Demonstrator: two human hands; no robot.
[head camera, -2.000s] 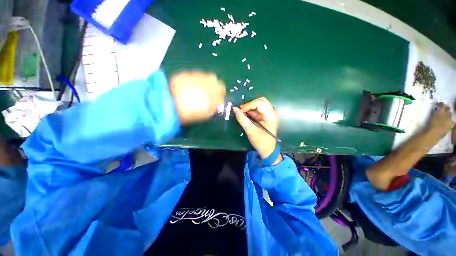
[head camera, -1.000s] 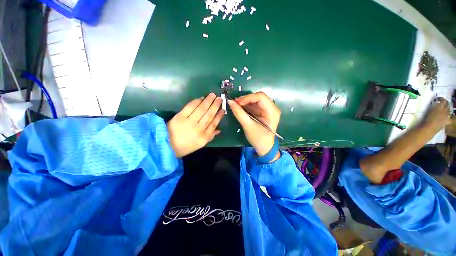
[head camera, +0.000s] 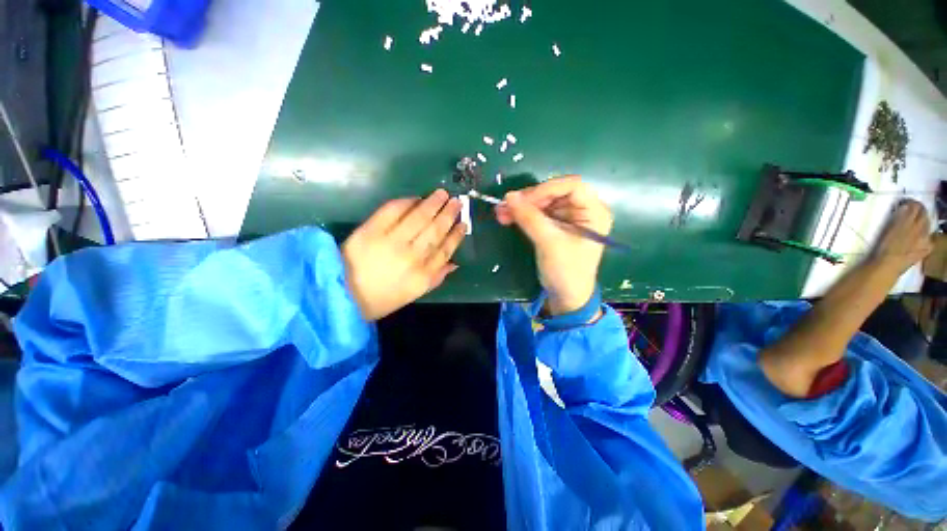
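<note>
My right hand (head camera: 566, 233) holds slim tweezers (head camera: 592, 234) like a pen, their tip close to a narrow white strip (head camera: 465, 215) on the green mat. My left hand (head camera: 405, 254) lies flat with its fingers together, fingertips at the strip's left edge. A small dark cluster of parts (head camera: 466, 170) sits just above the strip, too small to tell apart. Small white pieces (head camera: 467, 12) lie in a pile at the top, and several are scattered below it.
A wire spool (head camera: 829, 216) on a dark holder stands at right. Beyond it, another person's hand (head camera: 905, 233) is near a brownish heap (head camera: 887, 141) on a white surface. A ruled paper form (head camera: 140, 124) and blue bin (head camera: 171, 19) are at upper left.
Since two seconds ago, my left hand has come to rest flat by the strip. In the last second, my right hand moved slightly right and the tweezers now lie at a flatter angle.
</note>
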